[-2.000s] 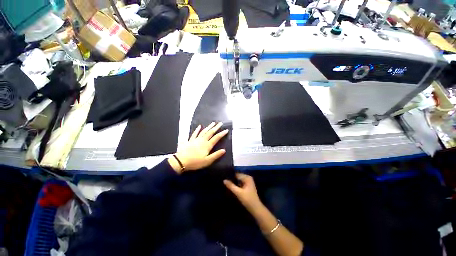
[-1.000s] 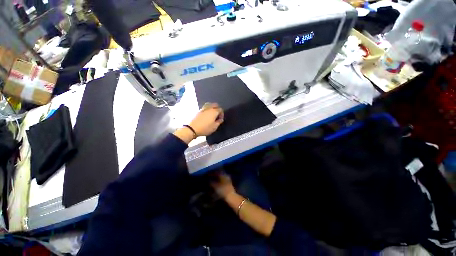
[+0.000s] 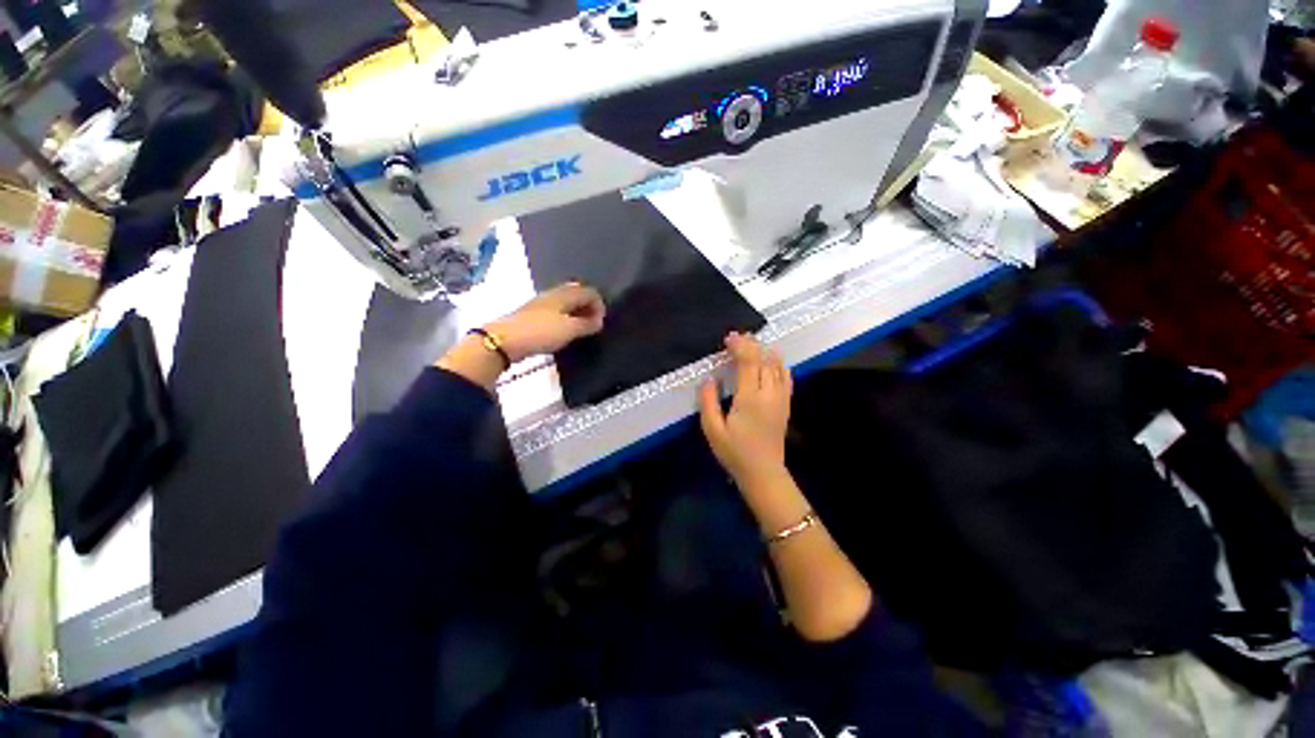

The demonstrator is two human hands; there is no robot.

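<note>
The right panel pile [image 3: 635,296], black with a slanted right side, lies under the arm of the white JACK sewing machine [image 3: 635,123]. My left hand [image 3: 560,317] is at the pile's left edge with curled fingers; whether it pinches a piece cannot be told. My right hand [image 3: 750,404] is open at the pile's lower right corner, fingertips by the slanted edge. The cut panel being sewn [image 3: 397,346] lies below the needle area [image 3: 450,267], partly hidden by my left sleeve.
The left panel pile [image 3: 231,404] and folded black fabric [image 3: 116,425] lie at left. A small dark metal tool [image 3: 795,242] lies below the arm. A plastic bottle [image 3: 1118,108] stands at the upper right. A black fabric heap [image 3: 1010,505] is right of the lap.
The view has swung right. My left hand has moved from the cut panel to the right pile. My right hand has risen from the lap to that pile's lower corner.
</note>
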